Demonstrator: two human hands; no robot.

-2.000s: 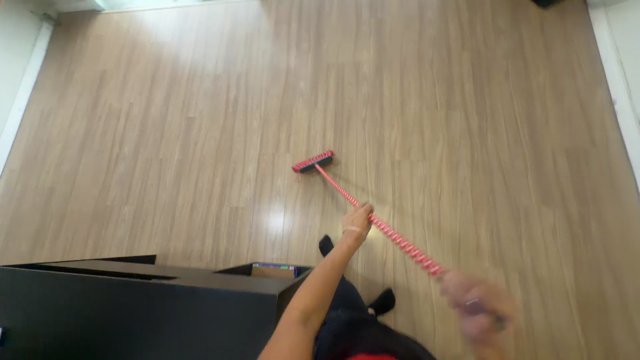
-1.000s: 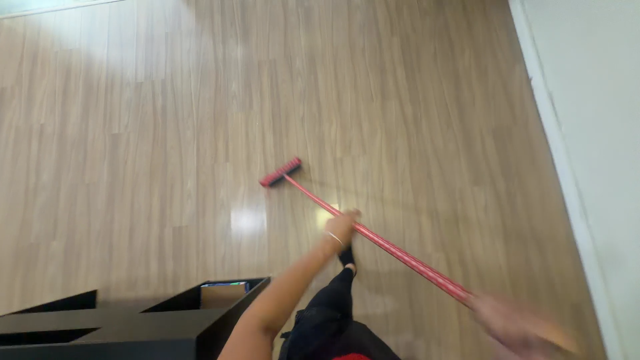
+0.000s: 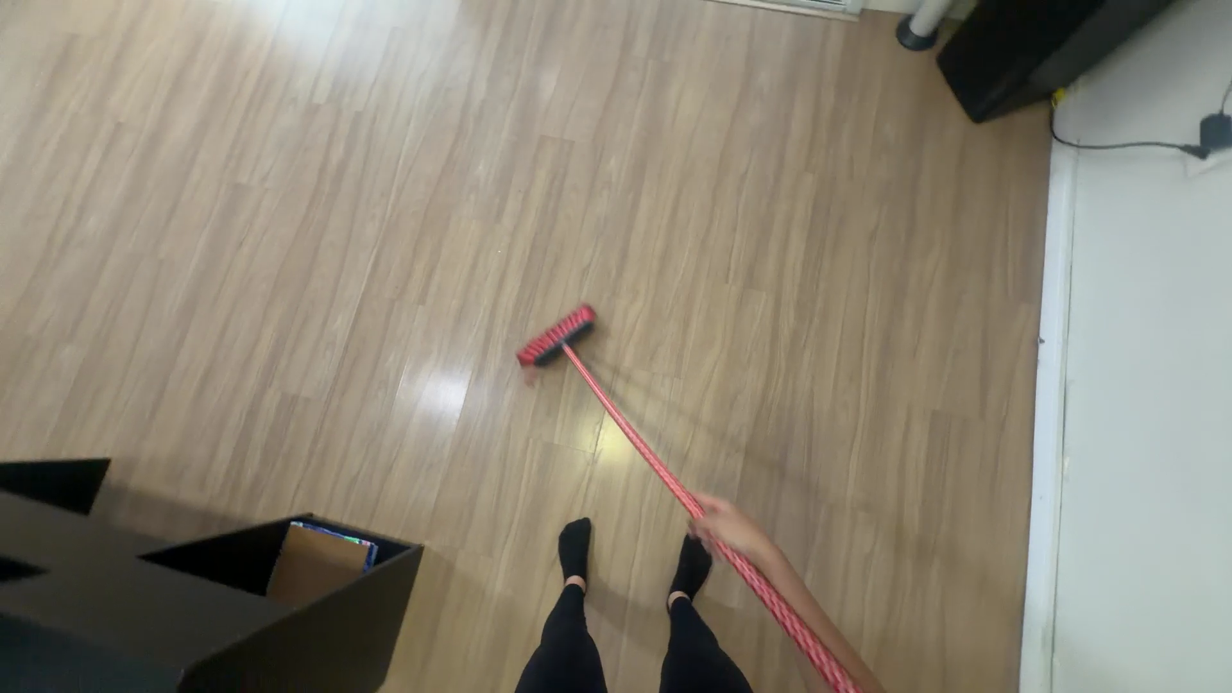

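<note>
A broom with a red-and-black head and a red-and-white patterned handle slants across the floor. The bristle head rests on the wood-look floor, ahead of my feet. My right hand is closed around the middle of the handle, its forearm coming up from the lower right. The upper end of the handle runs out of view at the bottom edge. My left hand is not in view.
Black furniture with open compartments stands at lower left, a brown cardboard piece inside one. A white wall with a baseboard runs along the right. At upper right are a black object, a pole base and a cable.
My left hand, on the middle of the handle before, has left the view. My right hand has moved from the upper handle to its middle. The view has shifted toward the right wall.
</note>
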